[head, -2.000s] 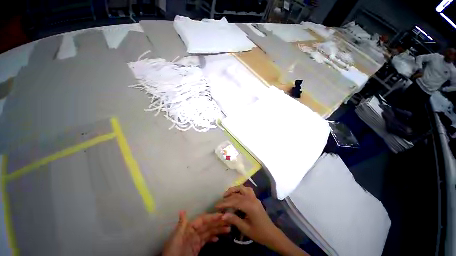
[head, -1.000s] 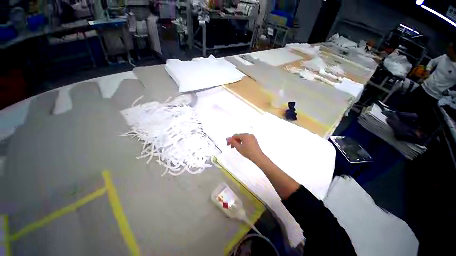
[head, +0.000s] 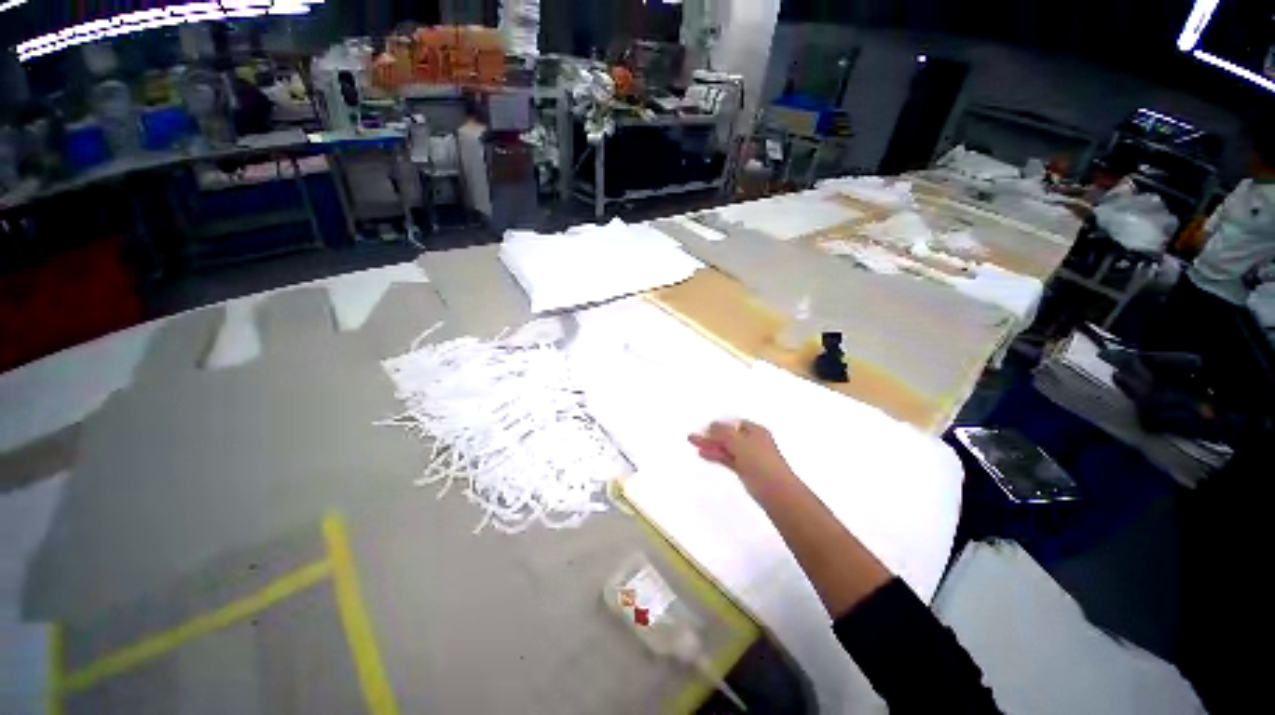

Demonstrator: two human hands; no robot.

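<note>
My right hand (head: 744, 453) is over the stacked white panels (head: 853, 482), with its fingers bent together and pointing left. I cannot tell if the fingertips pinch the top panel. My left hand is out of the picture. The glue bottle (head: 654, 612), clear with red marks on its label, lies on its side on the grey-beige covering (head: 210, 475), its thin nozzle pointing to the lower right. A tangled heap of white strips (head: 503, 426) lies left of the stack.
Yellow tape (head: 357, 622) marks the covering. Folded white pieces (head: 594, 261) lie beyond the strips. A small black object (head: 832, 358) and a clear bottle (head: 801, 324) stand on the brown board (head: 720, 307). Another white stack (head: 1028, 629) is below at right. A person (head: 1237, 231) is far right.
My right hand has moved from beside my left hand near the bottom edge onto the white stack. My left hand has gone out of view. The camera view has tilted up.
</note>
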